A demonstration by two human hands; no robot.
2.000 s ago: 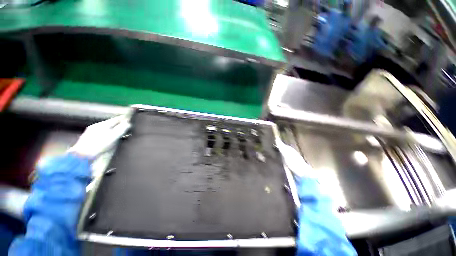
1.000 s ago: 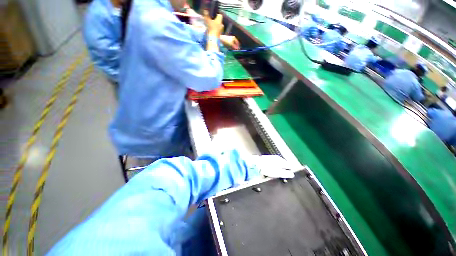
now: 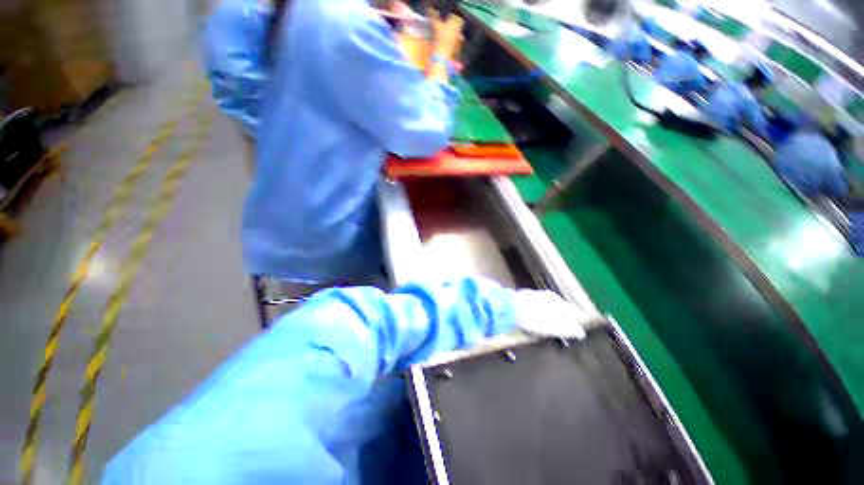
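Note:
A black tray (image 3: 540, 407) with a silver metal rim and small dark clips along its edge lies on the conveyor at the lower right. Its near part is cut off by the picture's bottom edge. My left hand (image 3: 549, 314), in a white glove, rests on the tray's far rim. Its fingers lie over the edge near the far right corner; how firmly they grip is blurred. My right hand is out of the picture.
Conveyor rails (image 3: 542, 248) run ahead to an orange-red board holder (image 3: 459, 162) with a green board. A person in a blue smock (image 3: 317, 142) stands at the left of it. A raised green bench (image 3: 663, 156) runs along the right. Floor tape (image 3: 95, 350) is at left.
The view has swung left from the tray to the neighbour's place. Over the last second the scene shifted slightly right; my left hand stays at the tray's far rim. My right hand has left the picture.

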